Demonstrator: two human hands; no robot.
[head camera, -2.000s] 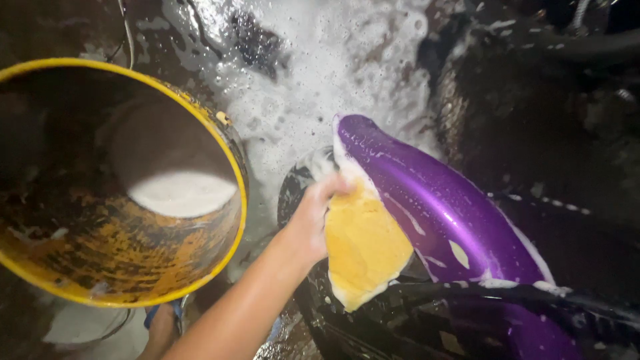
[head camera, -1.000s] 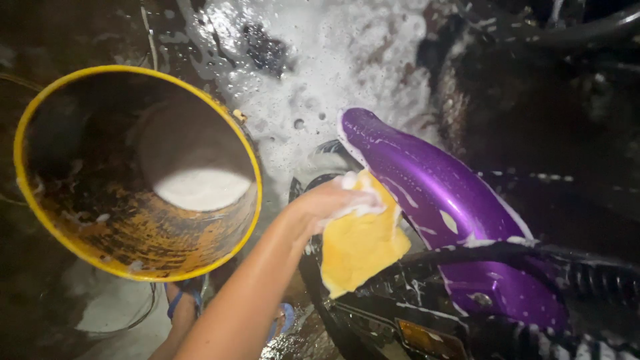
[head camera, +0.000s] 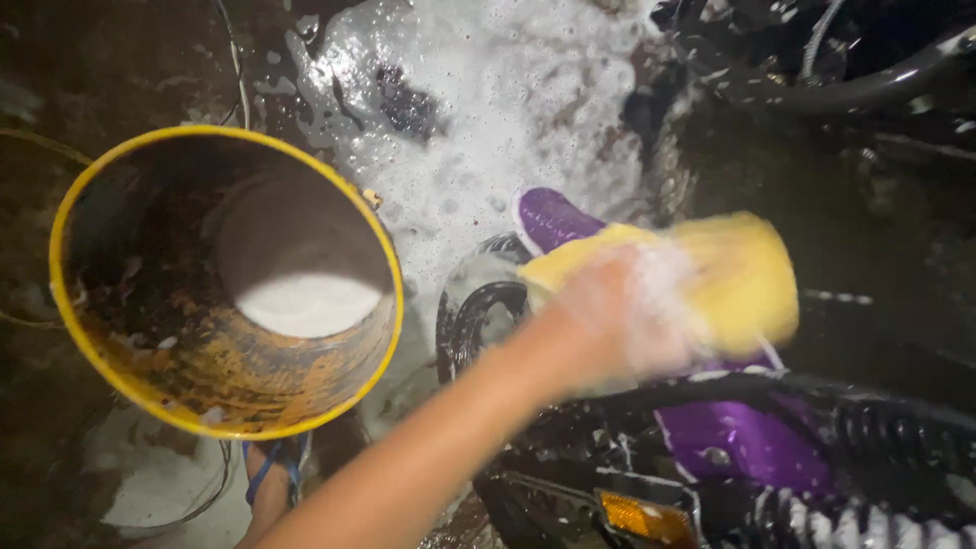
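Note:
My left hand (head camera: 637, 309), wet with suds and blurred, is closed on a soft yellow sponge or cloth (head camera: 736, 282). The yellow piece lies across a purple motorcycle fender (head camera: 555, 217), hiding its middle; the fender's tip and its lower part show on either side. Under the fender tip is a black tire (head camera: 465, 309) with foam around it. Left of my forearm, a large bucket with a yellow rim (head camera: 398, 305) holds whitish liquid (head camera: 309, 303). My right hand is out of view.
White suds (head camera: 488, 114) cover the wet floor ahead. Black motorcycle parts and an orange reflector (head camera: 644, 518) are at the lower right, a curved black tube (head camera: 869, 91) at the upper right. A sandaled foot (head camera: 271, 480) stands below the bucket; thin cables (head camera: 238, 69) lie nearby.
My left hand has moved right with the yellow piece, from the fender's left side to across its middle. More of the fender was visible before.

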